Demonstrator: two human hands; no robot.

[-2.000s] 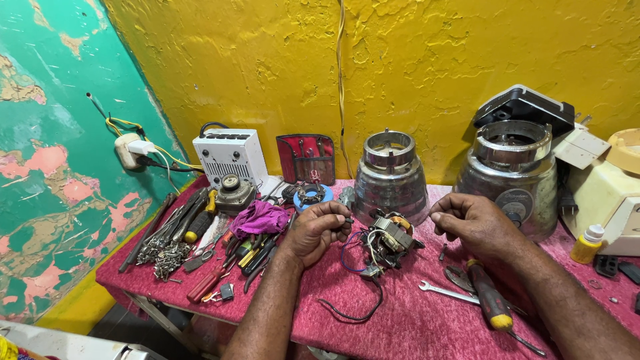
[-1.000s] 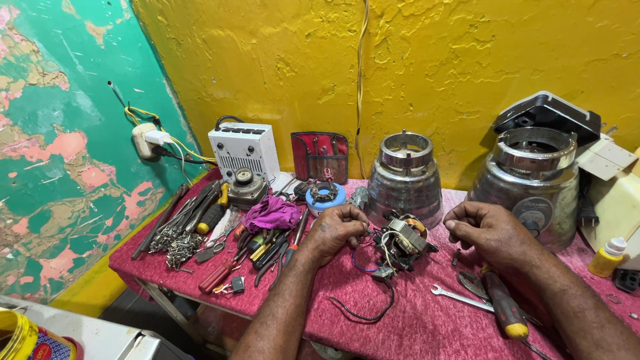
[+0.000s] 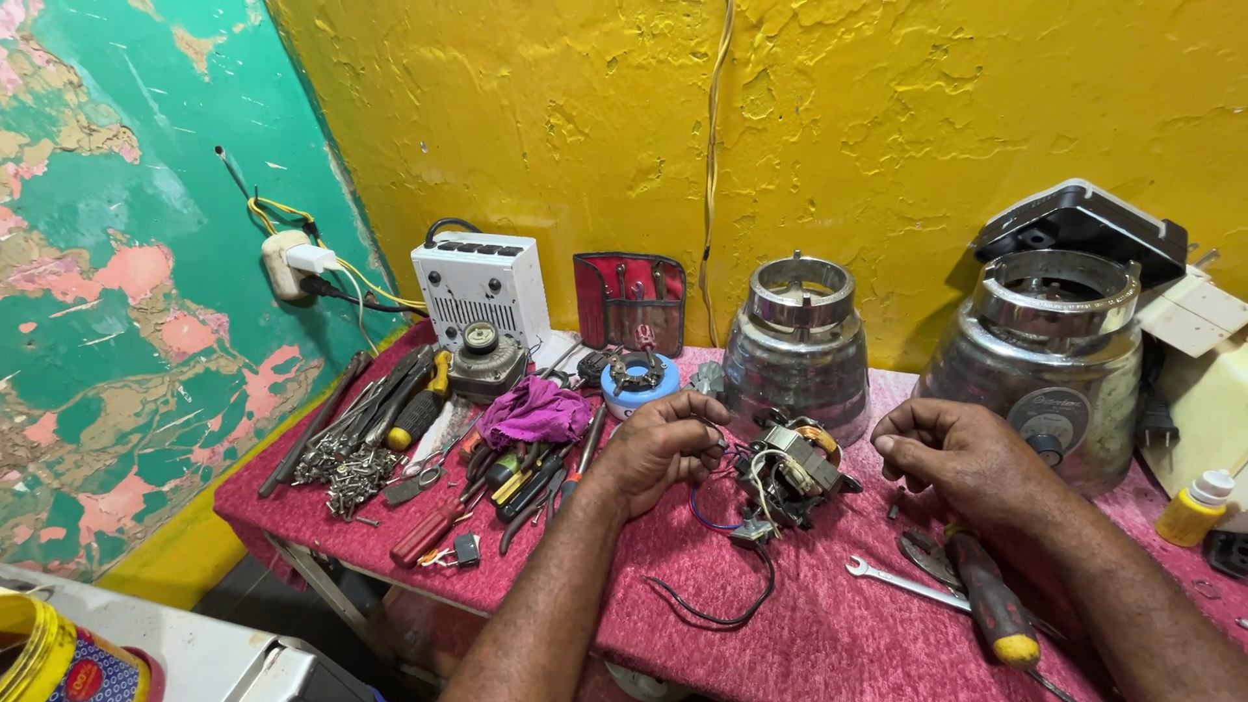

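An electric motor (image 3: 795, 468) with copper windings and loose wires lies on the pink cloth between my hands. Just left of it, my left hand (image 3: 673, 448) has its fingers curled; whether something small is pinched in them cannot be told. My right hand (image 3: 941, 448) hovers to the motor's right, fingers bent, their tips partly hidden. A black lead (image 3: 726, 616) trails from the motor toward the table's front. Below my right hand lie a combination wrench (image 3: 907, 583) and a screwdriver (image 3: 990, 595) with a black and yellow handle.
Two metal blender bases (image 3: 798, 370) (image 3: 1043, 380) stand behind. At left are a purple rag (image 3: 536, 411), pliers and screwdrivers (image 3: 429, 531), a pile of screws (image 3: 363, 478), a white electrical box (image 3: 485, 288) and a blue roll (image 3: 641, 385). A yellow bottle (image 3: 1194, 509) stands at right.
Both hands stay on either side of the motor, with only slight finger movement. The view has shifted left.
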